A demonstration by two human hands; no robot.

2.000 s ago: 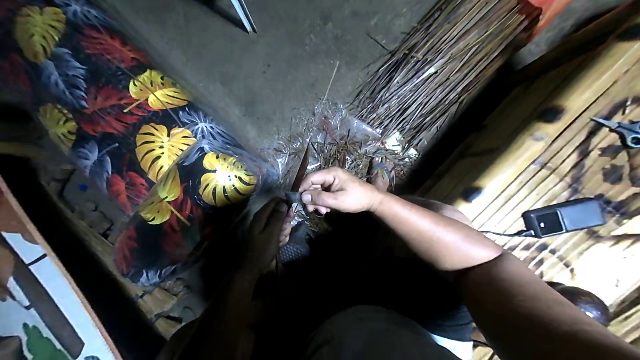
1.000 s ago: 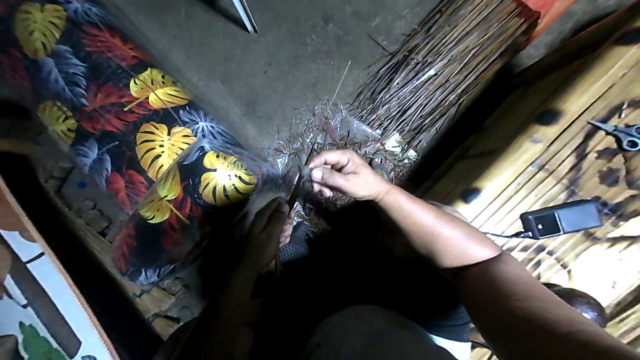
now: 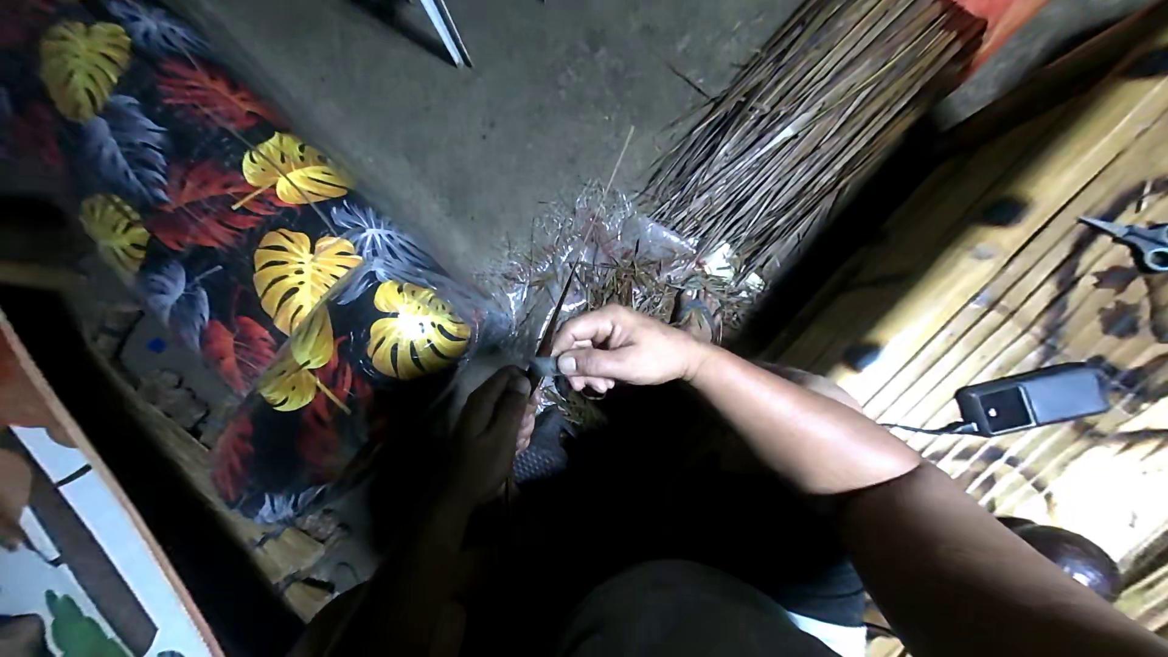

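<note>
My left hand (image 3: 493,424), in deep shade at the lower middle, is closed around a thin brown stalk (image 3: 558,310) that slants up and to the right. My right hand (image 3: 625,351) is beside it, thumb and forefinger pinching a small grey piece (image 3: 545,366) against the stalk; whether it is a blade or a scrap, I cannot tell. Beyond the hands lies a heap of brown plant trimmings (image 3: 625,274) on clear plastic. A large bundle of long, thin dry stalks (image 3: 803,128) rests on the floor at the upper right.
On the left stands a leaf-patterned, plastic-covered cushion or roll (image 3: 301,274). A bamboo-slat bench (image 3: 912,338) on the right holds a black device (image 3: 1031,400) with a cable and scissors (image 3: 1136,242). A painted panel (image 3: 100,538) is at the lower left, on a grey concrete floor (image 3: 511,119).
My right hand has moved up along the stalk and come back down beside my left hand. My left hand stays in about the same place.
</note>
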